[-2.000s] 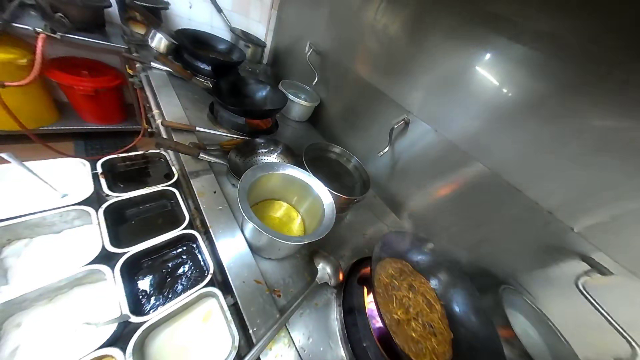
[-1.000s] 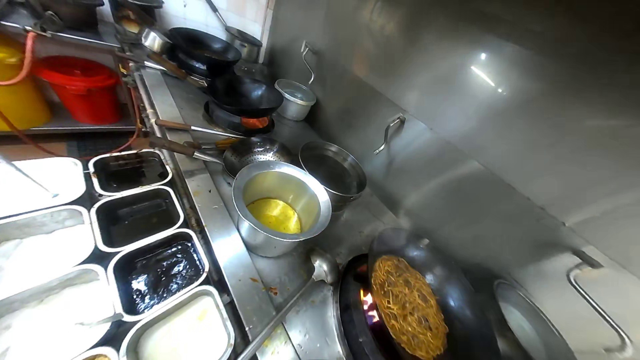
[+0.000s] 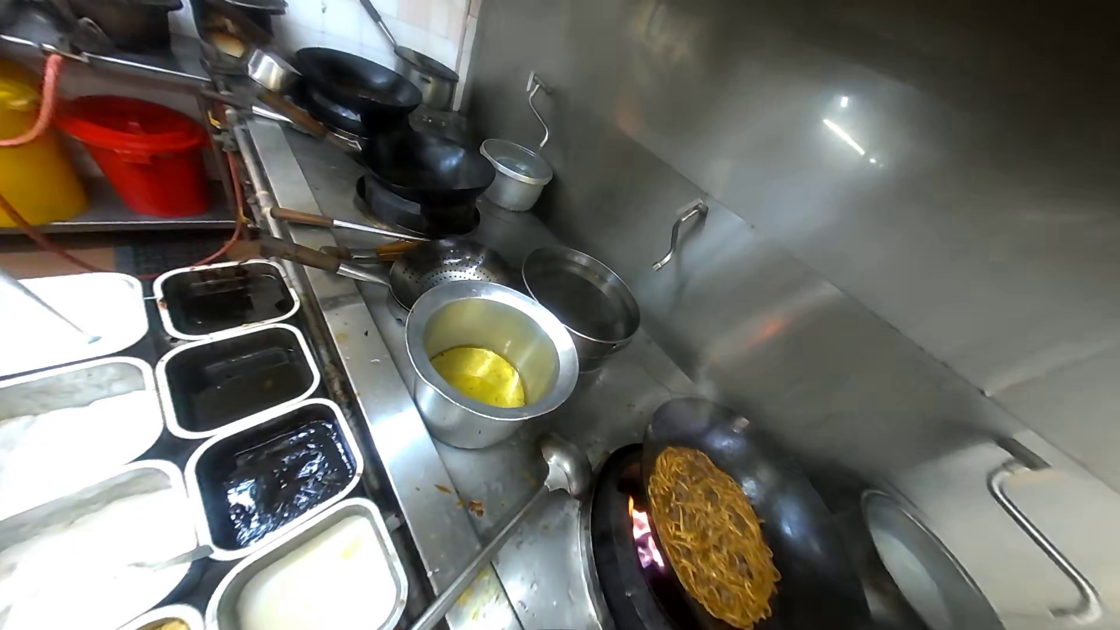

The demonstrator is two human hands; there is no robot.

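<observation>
Neither of my hands shows in the head view. A black wok (image 3: 787,516) is tilted over a lit burner (image 3: 617,560), with brown noodles (image 3: 713,534) lying in it and flames at its left edge. Left of the burner, a long-handled steel ladle (image 3: 567,465) rests on the steel counter, its handle running down out of the frame. Behind the ladle stands an aluminium pot (image 3: 472,420) with yellow liquid (image 3: 481,376) at its bottom. A perforated strainer (image 3: 451,267) with a wooden handle lies behind that pot, beside a round steel pot (image 3: 582,297).
Trays of dark sauce (image 3: 276,477) and white contents (image 3: 319,573) line the left. More black woks (image 3: 429,166) stand at the back, near a lidded container (image 3: 518,171). A red bucket (image 3: 144,157) is on the left shelf. Bent metal taps (image 3: 678,232) project from the steel wall.
The noodles spread wider over the wok's surface than two seconds ago, and the wok's tilt looks different. The pots, the ladle and the trays have stayed in place.
</observation>
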